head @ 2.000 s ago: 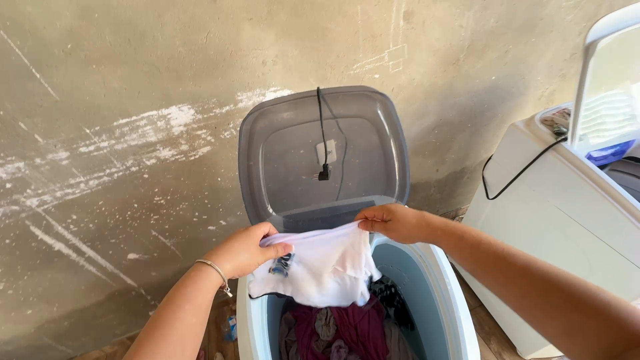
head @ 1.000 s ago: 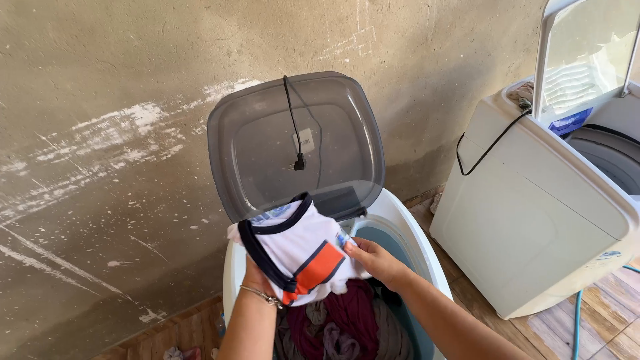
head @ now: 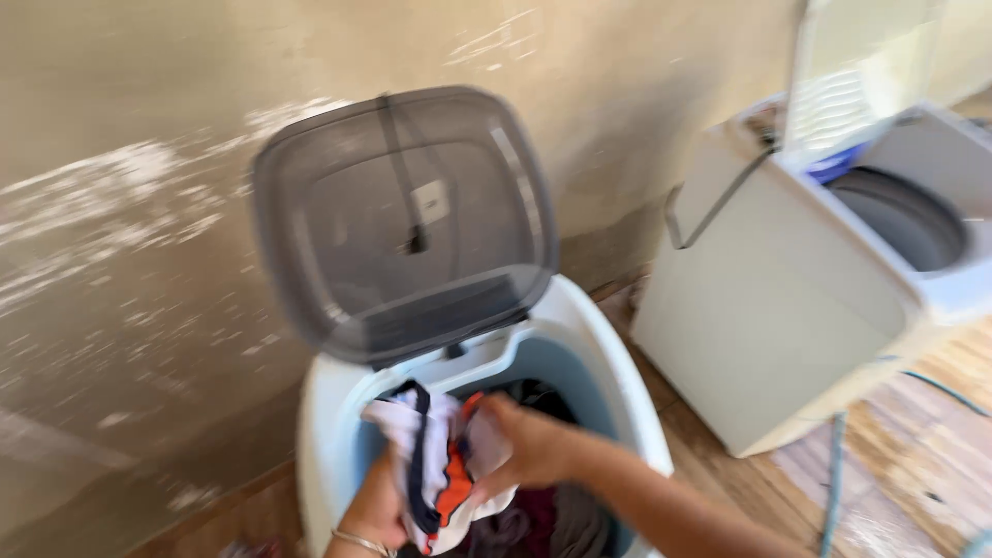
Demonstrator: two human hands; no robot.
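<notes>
A white garment with navy trim and an orange patch (head: 456, 484) is bunched between both hands over the open tub. My left hand (head: 380, 496) is under and beside it at the left, a bracelet on that wrist. From the right, my right hand (head: 523, 446) grips the cloth, its fingers blurred. Below, maroon, grey and dark clothes (head: 577, 511) lie inside the light blue tub of a white washing machine (head: 647, 418). Its grey translucent lid (head: 403, 209) stands raised against the wall.
A second white top-loading washing machine (head: 775, 310) stands at the right, lid up, with a blue item (head: 837, 164) by its drum. A dark power cord (head: 728, 198) hangs at its side. A bluish hose (head: 834, 480) runs over the wood-look floor. The scuffed wall (head: 139, 349) is behind.
The white garment was spread between both hands two seconds ago, then showed its orange patch; now it is bunched up lower over the tub. The view has shifted toward the right.
</notes>
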